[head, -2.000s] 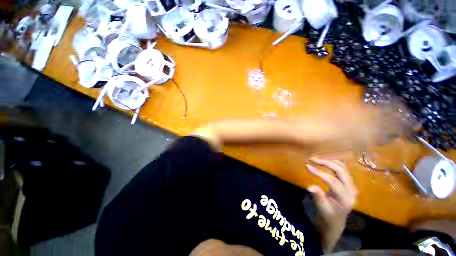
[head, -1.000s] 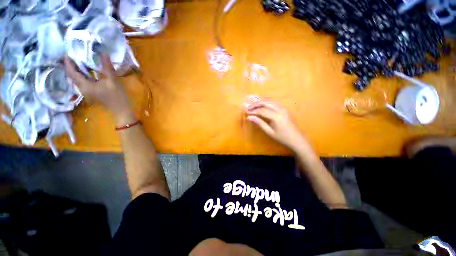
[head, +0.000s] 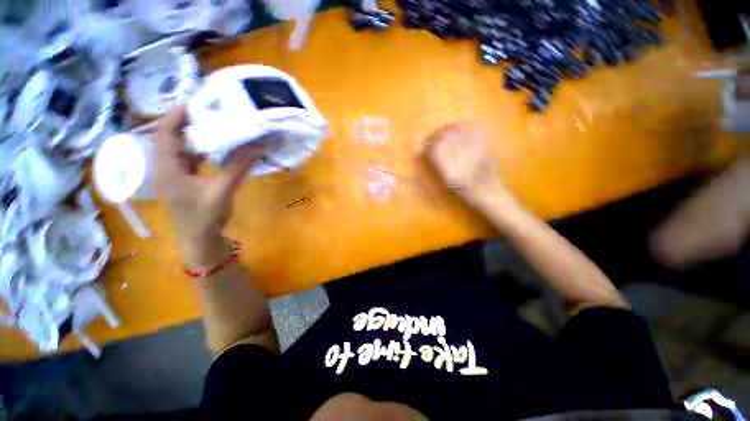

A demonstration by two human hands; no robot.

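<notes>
My left hand (head: 193, 185), with a red band at the wrist, holds a white camera housing (head: 238, 107) above the left part of the bench. The housing is rounded, with a dark square window or part on its upper face. My right hand (head: 460, 160) is blurred over the middle of the bench, its fingers curled; whether it holds anything cannot be told. Small whitish glints, perhaps reflections or tiny pieces (head: 378, 185), show on the tabletop between the hands.
White housings (head: 62, 197) are heaped at the left, some with rods sticking out. Black parts (head: 534, 41) are piled at the far side. The orange bench (head: 354, 238) slants towards the right. Another person's arm (head: 707, 218) and part of a white unit (head: 737, 103) are at the right.
My left hand has lifted a white housing from the heap and moved it rightwards. My right hand has shifted right. The view has turned and tilted.
</notes>
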